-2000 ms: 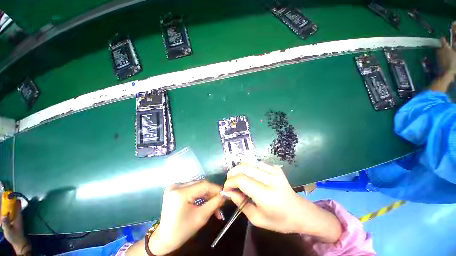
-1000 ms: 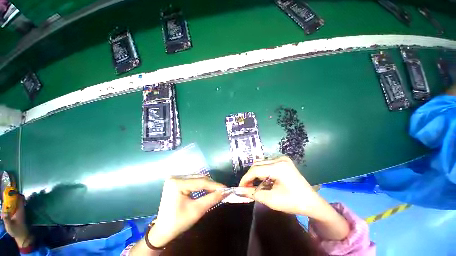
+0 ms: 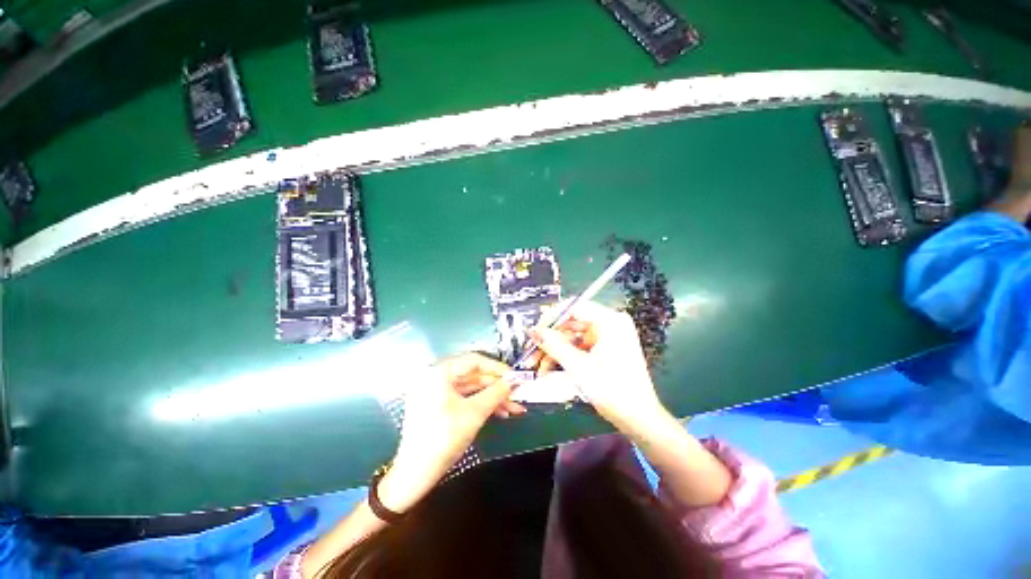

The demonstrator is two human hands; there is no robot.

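An open-back phone unit [image 3: 523,285] lies on the green bench in front of me, its lower end hidden by my hands. My right hand [image 3: 588,353] grips pale tweezers [image 3: 596,283] whose one end points up and right over the black parts. Their other end is at my left fingertips. My left hand [image 3: 464,398] pinches a small white strip [image 3: 545,390] just below the phone unit. The dotted sheet [image 3: 398,360] lies partly under my left hand and wrist. A loose pile of small black parts [image 3: 650,305] is right of the phone unit.
Two stacked phone units [image 3: 317,260] lie to the left. Phone units [image 3: 866,187] stand near a neighbour's blue sleeve [image 3: 978,277] at the right. A white rail [image 3: 452,127] separates the bench from the conveyor, which carries several phones [image 3: 341,54]. The bench's front edge [image 3: 724,416] is below my hands.
The tweezers have swung from lying in my right palm to pointing up and right. Both hands have moved slightly up towards the phone unit. The neighbour's hand with the yellow-orange tool has left the view.
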